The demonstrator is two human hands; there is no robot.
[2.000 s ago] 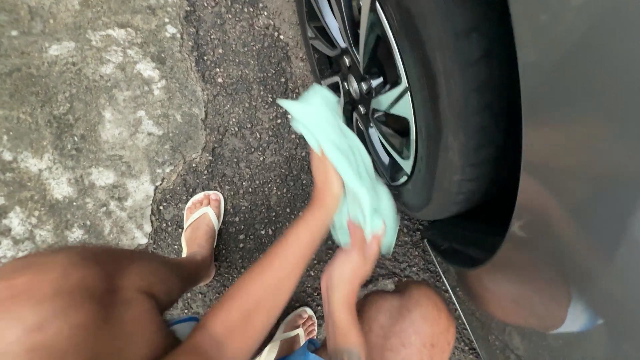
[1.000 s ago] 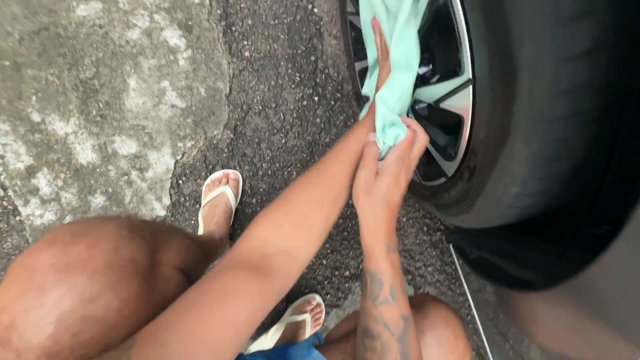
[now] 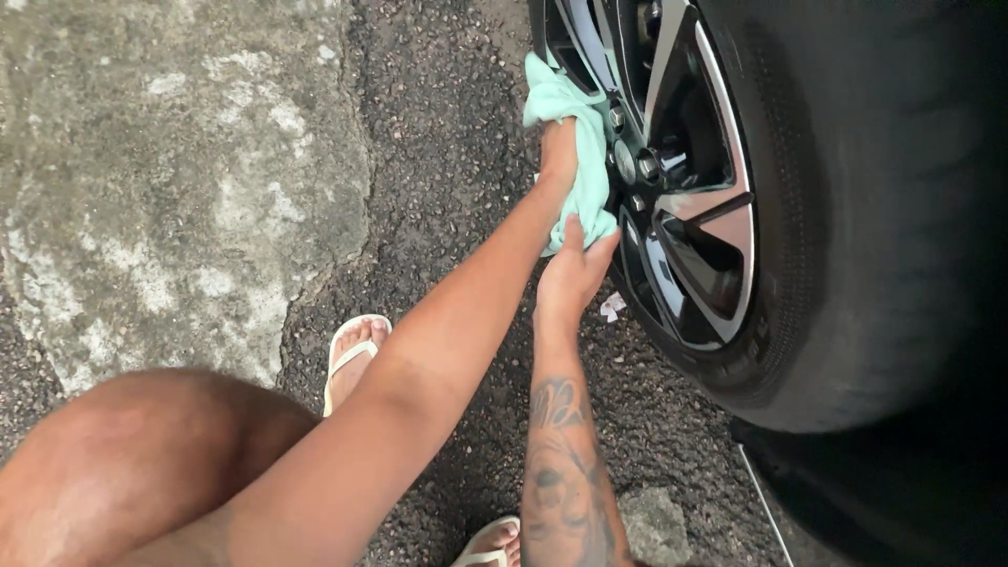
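A mint-green cloth (image 3: 591, 157) lies against the hub and spokes of a black and silver alloy wheel (image 3: 709, 213). My left hand (image 3: 559, 146) is partly wrapped in the cloth near the upper spokes; its fingers are hidden under the fabric. Lower down, my right hand (image 3: 575, 264) pinches the cloth's bottom end between thumb and fingers, close to the rim's near edge. Several wheel nuts and the centre cap (image 3: 624, 161) show just right of the cloth.
The black tyre (image 3: 850, 236) and dark car underbody fill the right side. Rough asphalt (image 3: 441, 157) runs beneath my arms, with a worn concrete slab (image 3: 181, 181) at left. My feet are in white flip-flops (image 3: 346, 358). A small scrap of litter (image 3: 612, 306) lies by the tyre.
The cloth was held loosely bunched in front of the wheel two seconds ago; now it is against the wheel's centre, wrapped about my left hand. The view has moved closer to the wheel.
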